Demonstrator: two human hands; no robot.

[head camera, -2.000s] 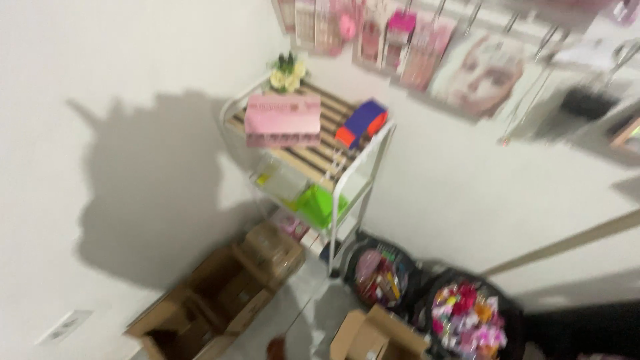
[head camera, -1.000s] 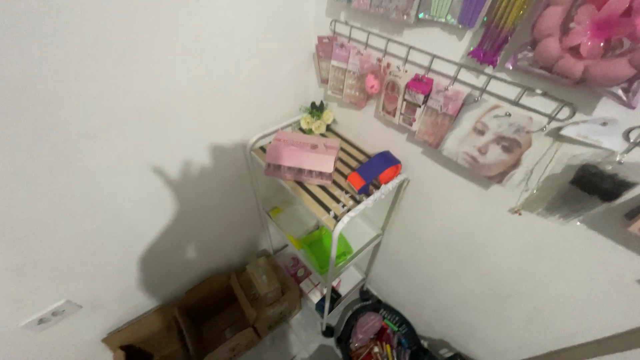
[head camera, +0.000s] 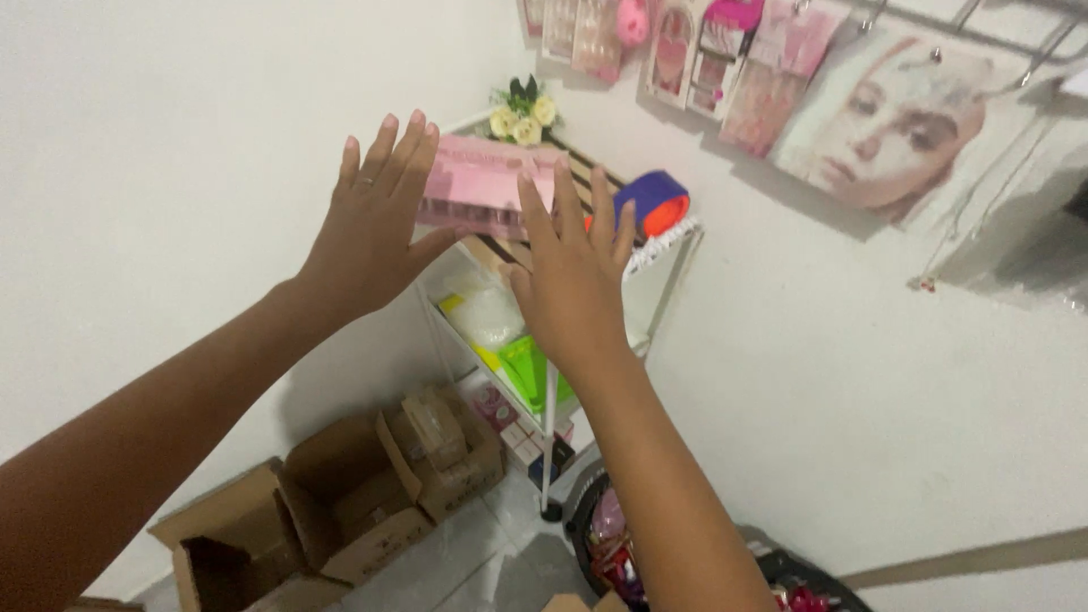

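My left hand (head camera: 374,217) is spread in the air at the left edge of a pink box (head camera: 480,183), with a ring on one finger. My right hand (head camera: 574,272) has its fingers apart over the box's right part and hides some of it. Neither hand holds anything; whether a fingertip touches the box I cannot tell. The box lies on the slatted top of a white rolling cart (head camera: 551,408). Behind it is a bunch of cream artificial roses (head camera: 523,119). A purple and orange roll (head camera: 653,202) lies right of my right fingers.
Lower shelves hold a green plastic item (head camera: 527,370) and small boxes. Open cardboard boxes (head camera: 353,493) stand on the floor at left. A black basket (head camera: 595,544) of small goods is beside the cart. Packaged goods (head camera: 765,93) hang from a wall rack.
Both hands have come into view, raised and spread in front of the cart; neither was visible in the earlier frames. The view has moved nearer to the cart.
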